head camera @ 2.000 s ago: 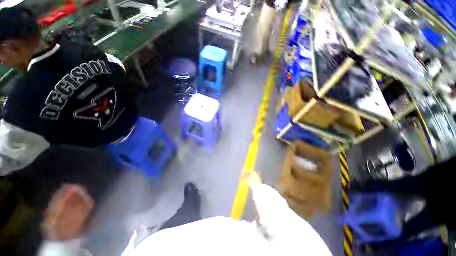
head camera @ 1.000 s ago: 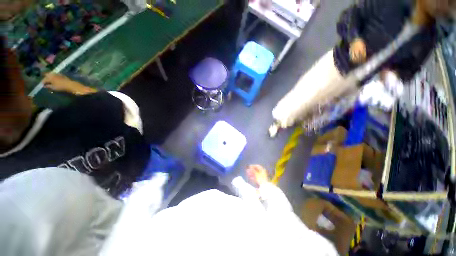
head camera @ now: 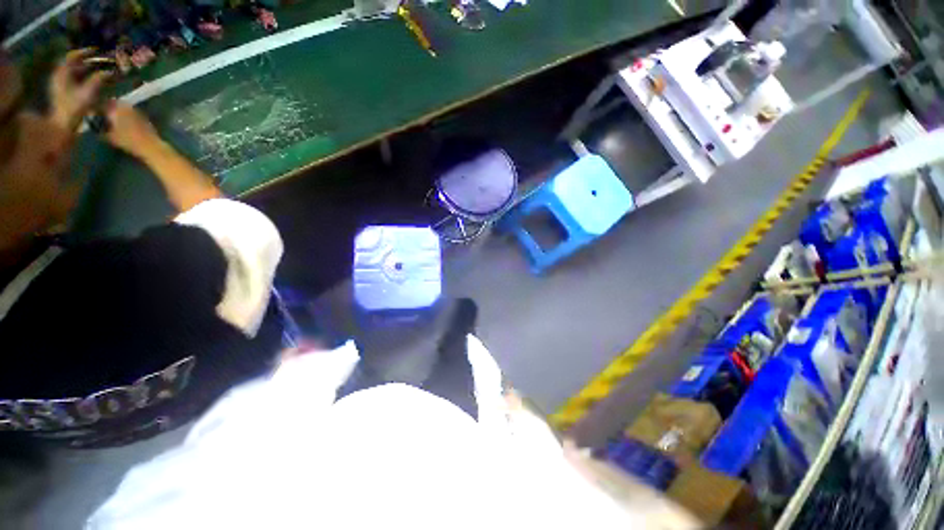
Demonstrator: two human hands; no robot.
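Observation:
A pale square stool (head camera: 397, 267) stands just in front of me. A round purple stool (head camera: 478, 184) and a light blue stool (head camera: 588, 197) stand beyond it. A small, blurred bit of my left hand (head camera: 300, 350) shows at the end of the white sleeve, at lower left of centre. A blurred bit of my right hand (head camera: 511, 402) shows beside the white smock, mostly hidden by it. The fingers of both cannot be made out, and no held thing can be seen.
A seated person in black (head camera: 135, 300) reaches over the green bench (head camera: 362, 93) at left. A white table with a machine (head camera: 704, 104) stands at upper right. A yellow floor line (head camera: 714, 280) runs beside a rack with blue bins (head camera: 745, 414) and cardboard boxes.
My view has turned, bringing more of the bench, white table and bins into view. The walking person at right has left the picture. The seated person's hands are now raised near the rail.

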